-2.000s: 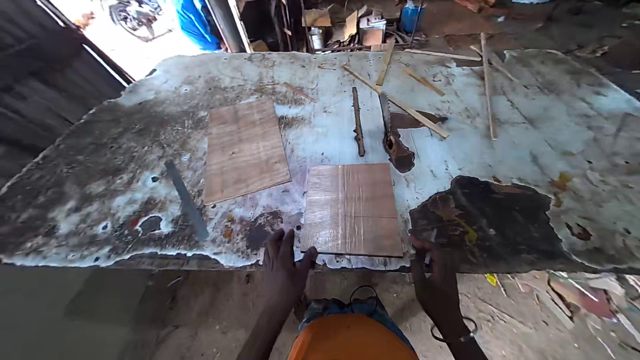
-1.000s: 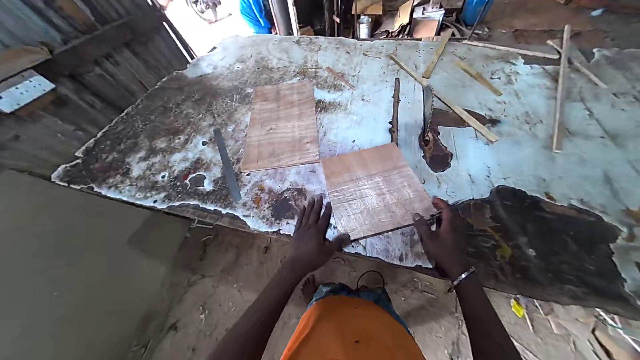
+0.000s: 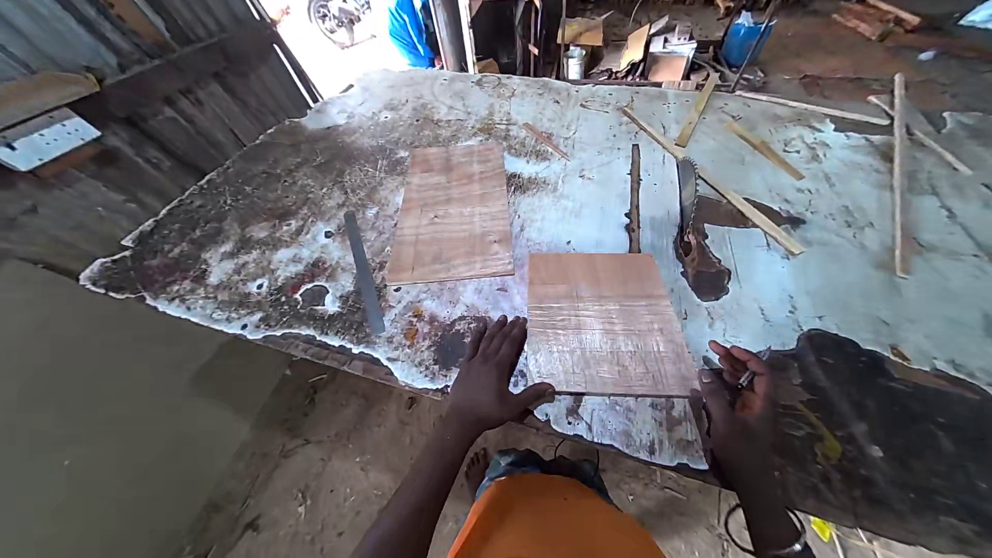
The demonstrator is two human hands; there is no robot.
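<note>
A rectangular plywood panel (image 3: 608, 325) lies near the front edge of the worn table. My left hand (image 3: 496, 376) rests flat at its left edge, fingers spread, thumb at the near corner. At the near right corner is my right hand (image 3: 740, 395), its fingers curled around a slim pen-like object (image 3: 745, 379). A second plywood panel (image 3: 453, 213) lies farther back to the left, with a grey flat metal strip (image 3: 363, 271) left of it. Beyond the near panel lie a rough dark stick (image 3: 634, 198) and a handsaw with a dark wooden handle (image 3: 703, 263).
Thin wood strips (image 3: 717, 182) lie across the table's far right. The table (image 3: 837, 294) has a ragged, peeling surface and a dark patch (image 3: 891, 418) at front right. Past it are a blue bucket (image 3: 747, 40) and cardboard scraps (image 3: 585, 31). A person in blue (image 3: 411, 31) is partly visible.
The near panel, tilted a second ago, now lies squarer to me. My right hand has come off the panel's top to beside its corner. The view has shifted.
</note>
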